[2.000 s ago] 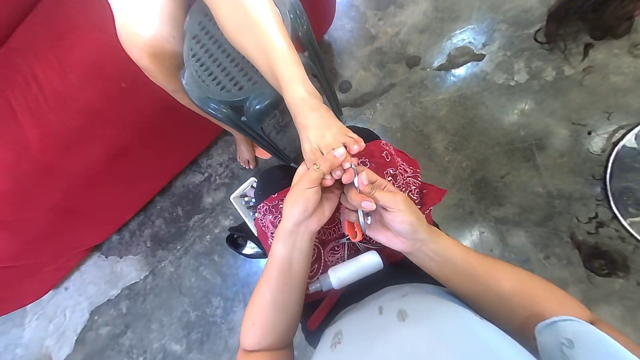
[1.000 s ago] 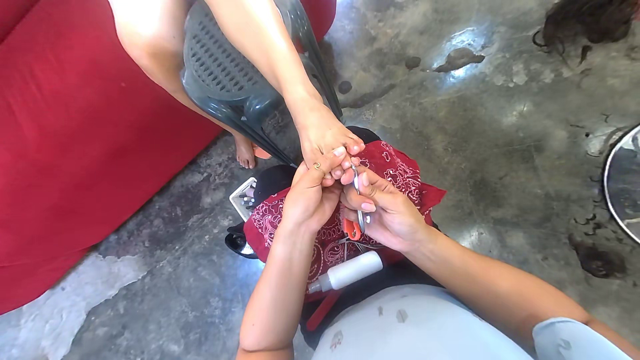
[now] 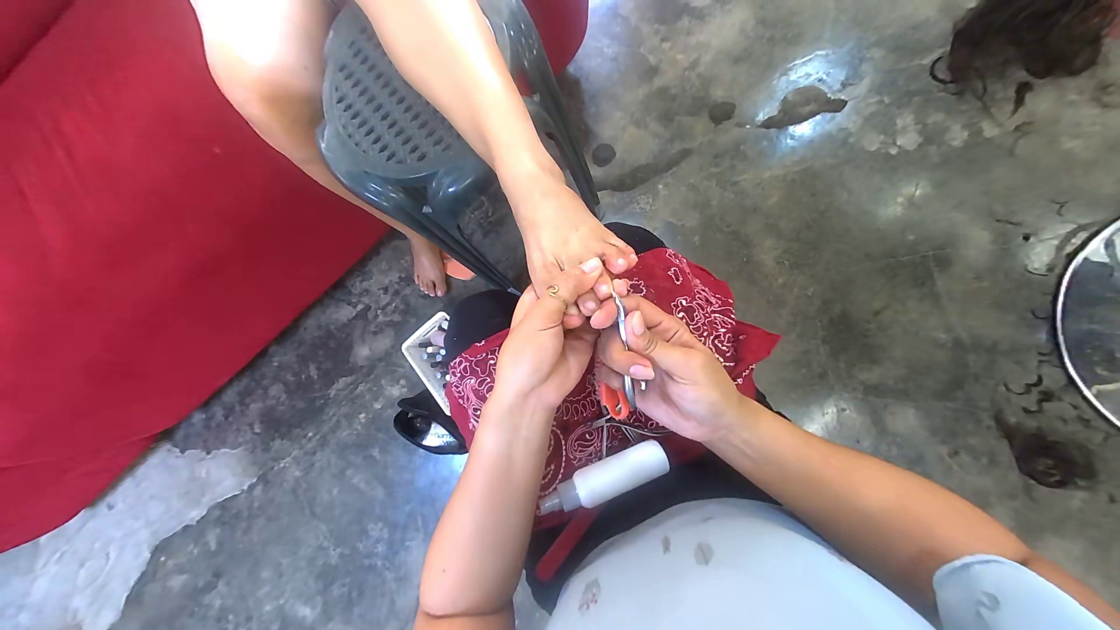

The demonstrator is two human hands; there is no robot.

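Another person's bare foot (image 3: 560,226) rests above a red paisley bandana (image 3: 691,297) spread over my lap. My left hand (image 3: 547,337) grips its toes, the thumb lying across them. In my right hand (image 3: 669,367) is a slim metal nipper or cuticle tool (image 3: 623,328); its tip touches or lies close to a toe, and its exact kind is partly hidden by my fingers. Below my hands, on the bandana, are an orange-red item (image 3: 615,401), some thin metal tools (image 3: 604,426) and a white spray bottle (image 3: 619,475) lying on its side.
A grey plastic chair (image 3: 385,105) stands under the person's legs, beside a red-draped seat (image 3: 131,262). A white basket (image 3: 424,359) of small items and a black case (image 3: 429,426) lie left of my lap. Hair clumps (image 3: 1028,39) and a round metal-rimmed object (image 3: 1094,324) are at right.
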